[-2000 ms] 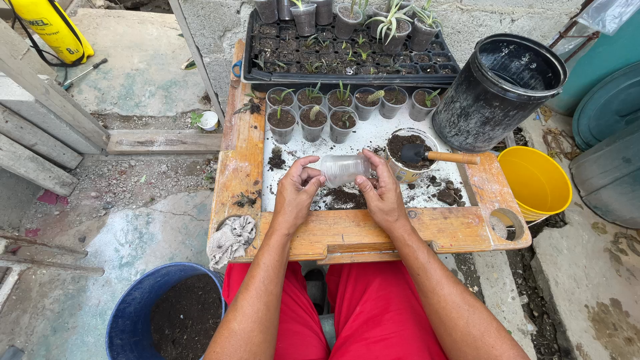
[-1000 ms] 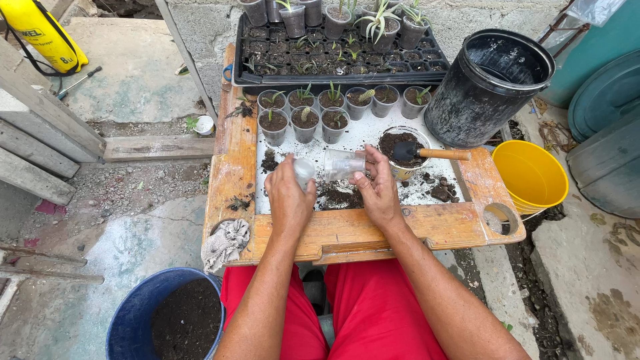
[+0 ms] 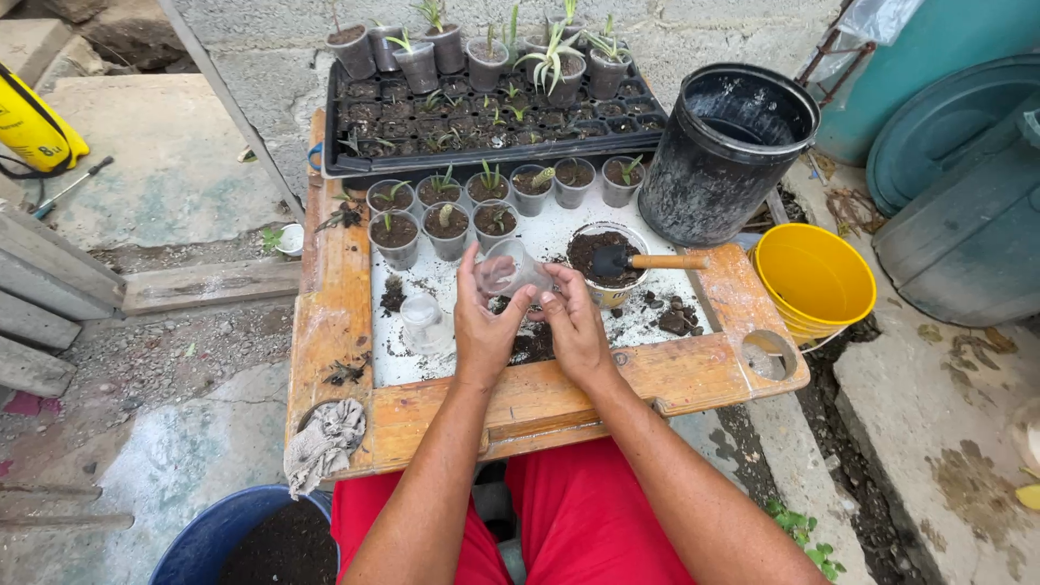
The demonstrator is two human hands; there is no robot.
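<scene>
Between my left hand (image 3: 491, 321) and my right hand (image 3: 573, 317) is a clear plastic cup (image 3: 513, 268), tilted with its mouth towards the upper left. Fingers of both hands touch its sides. Just left of my left hand, more clear plastic (image 3: 424, 318), a cup or stacked cups, stands on the white tabletop. Behind my hands are several cups of soil with small plants (image 3: 447, 231). To the right, a tub of dark soil (image 3: 605, 253) holds a small trowel (image 3: 642, 261) with a black blade and wooden handle. Loose soil (image 3: 532, 343) lies below my hands.
A black seedling tray (image 3: 496, 150) with potted plants stands at the back. A black bucket (image 3: 727, 162) is at the back right, a yellow bucket (image 3: 821, 280) beside the table. A grey rag (image 3: 327, 443) hangs at the front left corner, above a blue tub (image 3: 203, 540) of soil.
The clear cups held in both hands have been parted; some clear plastic now stands on the tabletop at left, and one cup stays in my hands. The view has shifted closer to the table.
</scene>
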